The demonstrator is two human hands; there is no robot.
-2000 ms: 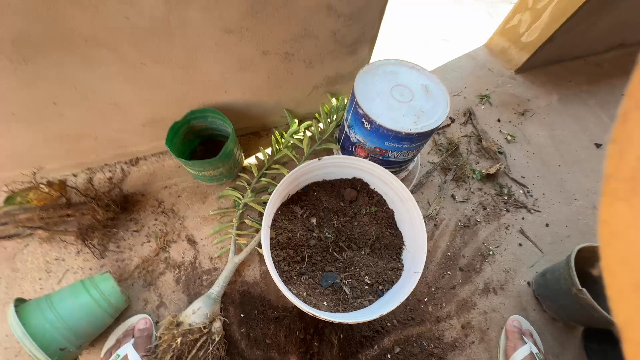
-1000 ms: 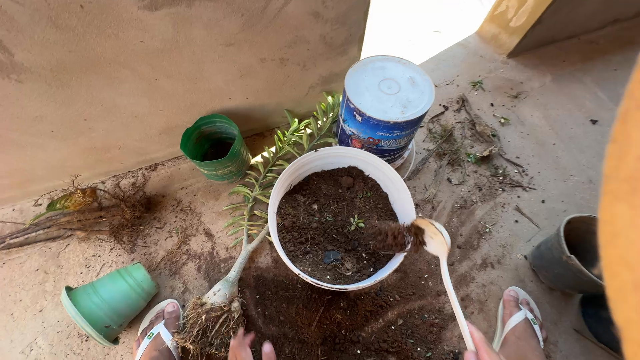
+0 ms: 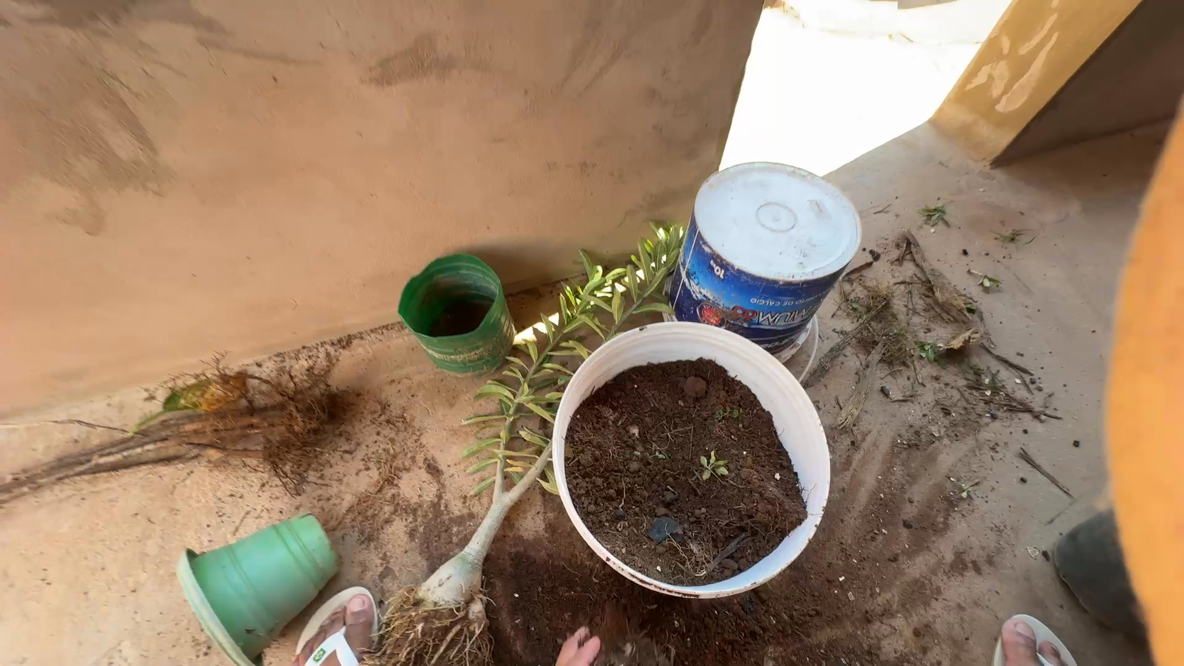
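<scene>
At the bottom edge, only the fingertips of my left hand (image 3: 578, 647) show, next to a blurred brown clump of soil; whether they grip anything is hidden. My right hand is out of view, and no spoon is visible. Above the fingertips stands a white plastic bucket (image 3: 814, 462) filled most of the way with dark soil (image 3: 684, 444), a small green sprout (image 3: 713, 465) on its surface. Left of the bucket lies an uprooted plant with a swollen pale stem base (image 3: 453, 581), bare roots (image 3: 435, 634) and narrow green leaves (image 3: 527, 398).
Behind the bucket, a blue-and-white tub (image 3: 777, 222) stands upside down. A cut green container (image 3: 458, 314) is by the wall. A light green pot (image 3: 264, 578) lies on its side. Dry roots (image 3: 277, 416), twigs (image 3: 869, 333) and loose soil (image 3: 536, 592) cover parts of the floor. A dark pot (image 3: 1096, 564) stands right.
The right hand and the spoon of soil, over the bucket's right rim one second ago, have left the view. The left hand has moved right, toward the loose soil below the bucket.
</scene>
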